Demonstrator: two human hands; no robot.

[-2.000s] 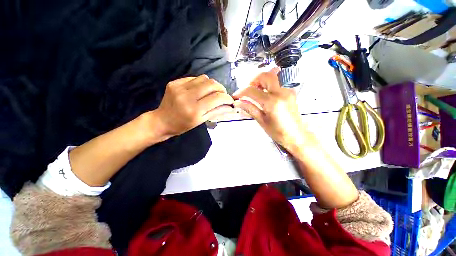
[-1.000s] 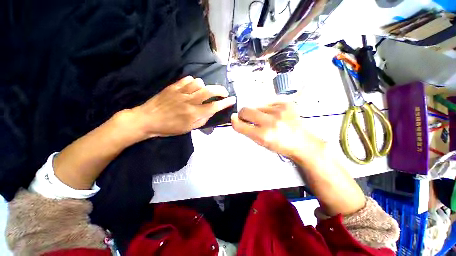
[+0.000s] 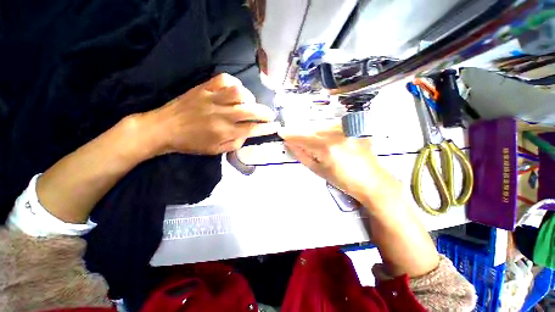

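The large black fabric piece (image 3: 109, 67) fills the left side and hangs over the table's front edge. My left hand (image 3: 213, 116) lies on it, fingers bent, pinching its narrow folded edge (image 3: 263, 139). My right hand (image 3: 331, 158) is at the right end of that edge, fingertips close to my left fingers; its fingertips are washed out by glare, so its grip is unclear. The sewing machine (image 3: 359, 36) stands just beyond both hands, with the ribbed grey knob (image 3: 355, 124) beside my right hand. The needle is not clearly visible.
Yellow-handled shears (image 3: 442, 177) lie right of my right hand, with small tools (image 3: 448, 97) behind. A purple box (image 3: 492, 170) stands at the table's right. A ruler scale (image 3: 198, 225) runs along the front. Thread snips (image 3: 342, 198) lie partly under my right wrist. Blue crates (image 3: 465, 259) are below right.
My left hand and the black cloth have shifted left. The hands moved apart, then came close again at the edge. The view has tilted, with the machine head larger and more ruler showing.
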